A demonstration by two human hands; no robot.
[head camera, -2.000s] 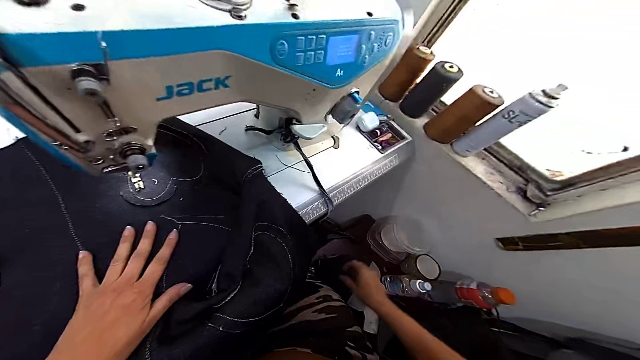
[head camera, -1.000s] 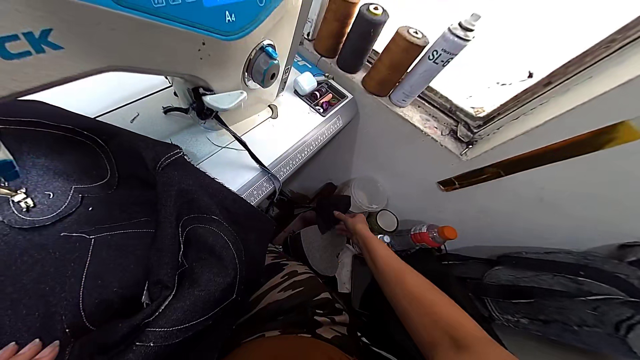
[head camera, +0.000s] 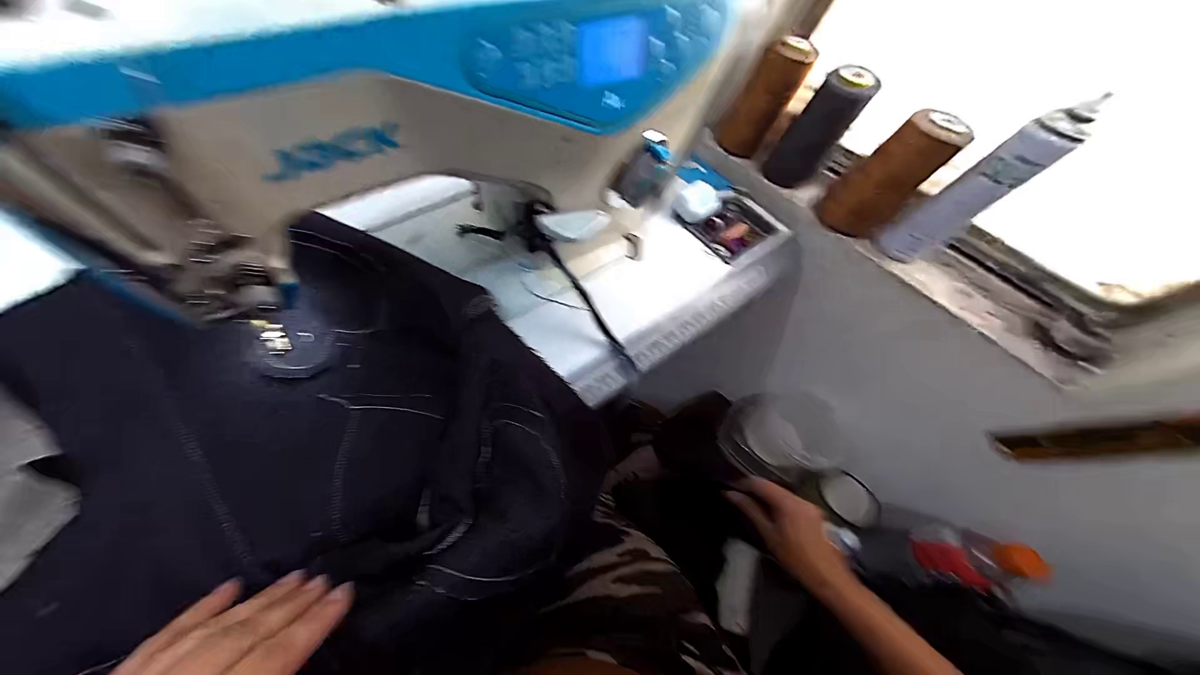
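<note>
Dark denim fabric (head camera: 394,487) with pale stitching lies across the bed of a Jack sewing machine (head camera: 375,131), partly beneath its presser foot (head camera: 274,339). At the lower left, my left hand (head camera: 244,628) rests flat on the denim with its fingers slightly apart. My right hand (head camera: 787,530) reaches low beside my camouflage-clad leg (head camera: 637,591). Its fingertips touch dark cloth (head camera: 689,487), near a clear plastic container (head camera: 783,431). The blurred view does not show whether the fingers are closed on that cloth.
Brown and dark thread cones (head camera: 895,173) and a spray can (head camera: 994,178) stand on the window ledge at right. A small tray (head camera: 736,230) of odds and ends sits at the machine table's corner. A bottle with an orange cap (head camera: 1022,561) lies beyond my right hand.
The view has swung right and back. One second ago my right hand had dark cloth at its fingertips, raised by the container; now the hand is lower.
</note>
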